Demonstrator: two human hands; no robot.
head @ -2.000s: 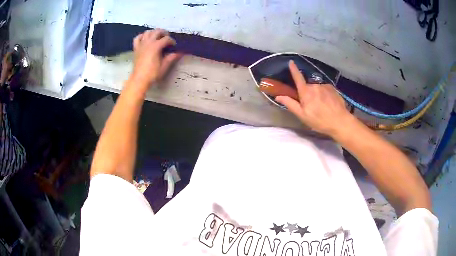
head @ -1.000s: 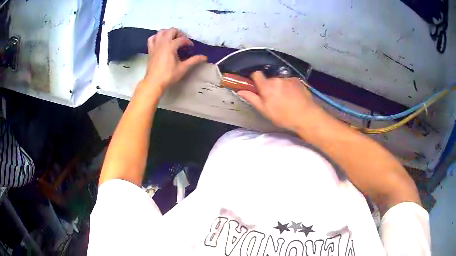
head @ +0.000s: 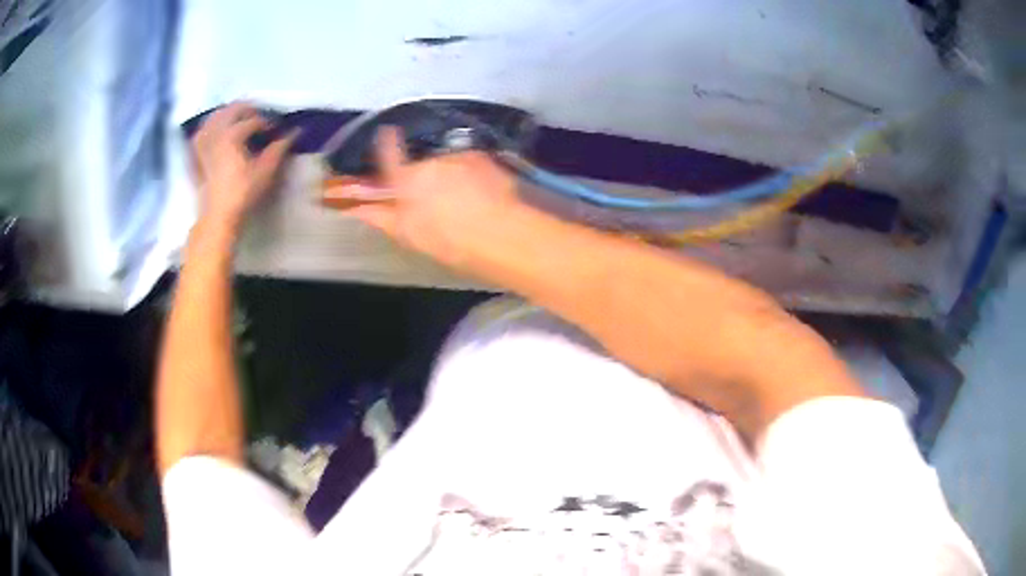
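Note:
A long dark purple cloth strip (head: pixel 630 158) lies along the pale padded table. The dark steam iron (head: pixel 433 122) with an orange-brown handle sits over the strip's left part and hides some of it. My right hand (head: pixel 433 203) is on the iron's handle, a finger stretched over its top. My left hand (head: pixel 239 163) is at the strip's left end, just left of the iron's tip, fingers bent over the cloth. Whether it grips the cloth is hidden. The picture is blurred.
Blue and yellow hoses (head: pixel 675 205) trail right from the iron across the strip and table. The table's front edge (head: pixel 371 270) is near my body. Dark items hang at the far right corner. A person's striped sleeve (head: pixel 32 461) shows at lower left.
My right hand and the iron have moved left along the strip, close to my left hand. My left hand has shifted to the strip's left end. The hoses stretch further left.

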